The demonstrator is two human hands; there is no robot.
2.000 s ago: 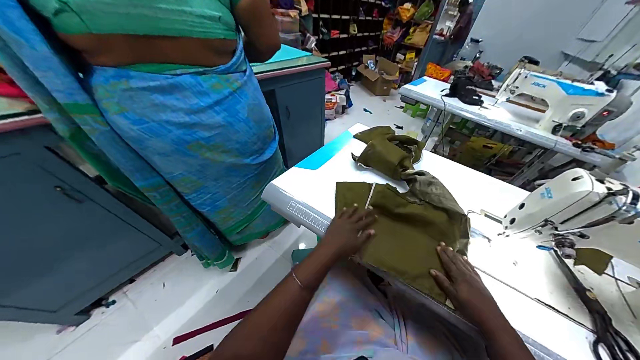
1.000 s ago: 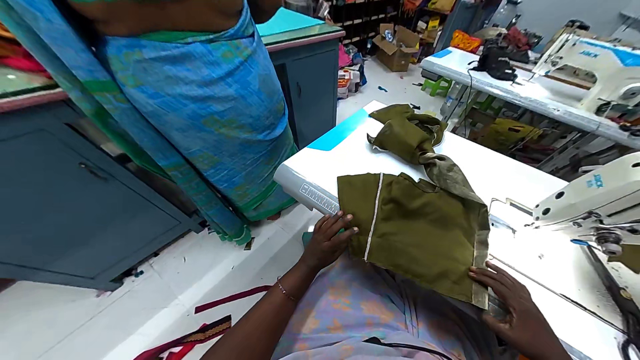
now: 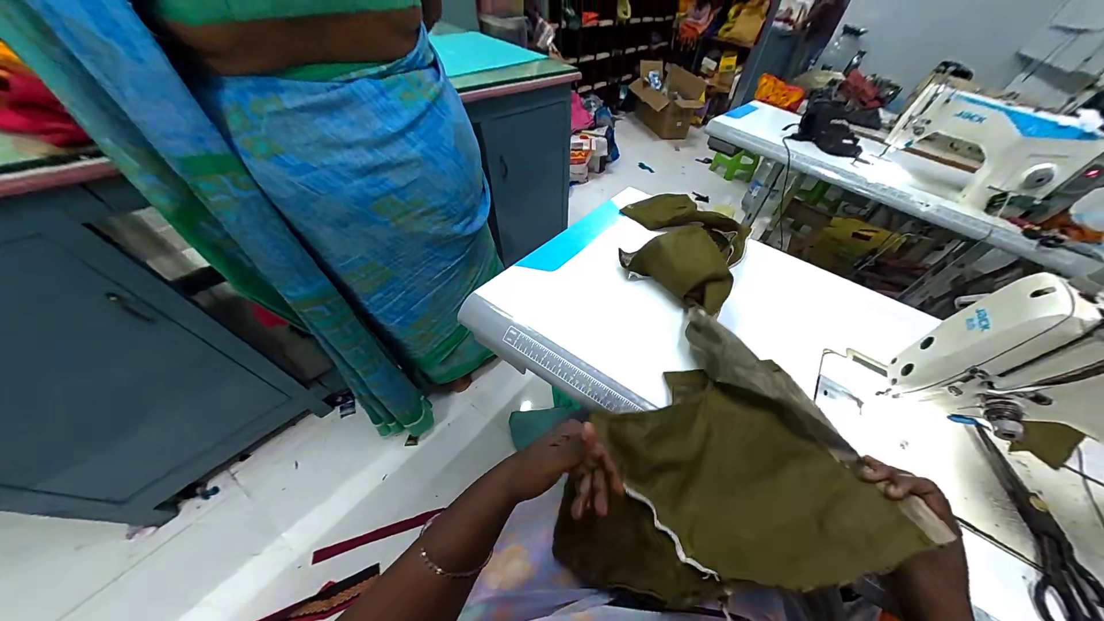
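Observation:
An olive-green fabric piece [image 3: 759, 483] is lifted off the front edge of the white sewing table [image 3: 578, 302], a second olive layer hanging below it with a white edge. My left hand [image 3: 578, 466] is at its left corner, palm partly turned up, the fabric edge at the thumb. My right hand [image 3: 914, 496] grips the right edge, where a pale strip shows. A twisted greyish part joins it to a bunched olive portion [image 3: 686, 259] lying farther back on the table. The white sewing machine [image 3: 992, 345] stands to the right.
Black scissors [image 3: 1035, 526] lie at the table's right, below the machine. Close by at left stands a person in a blue and green sari [image 3: 371, 198], beside grey-blue cabinets [image 3: 129, 371]. A second sewing machine [image 3: 1000, 138] is behind. Dark red strips [image 3: 375, 535] lie on the floor.
The front fabric piece lay flat on the table and has been raised and folded over. Its white line no longer lies straight across the top. Both hands have moved with the fabric.

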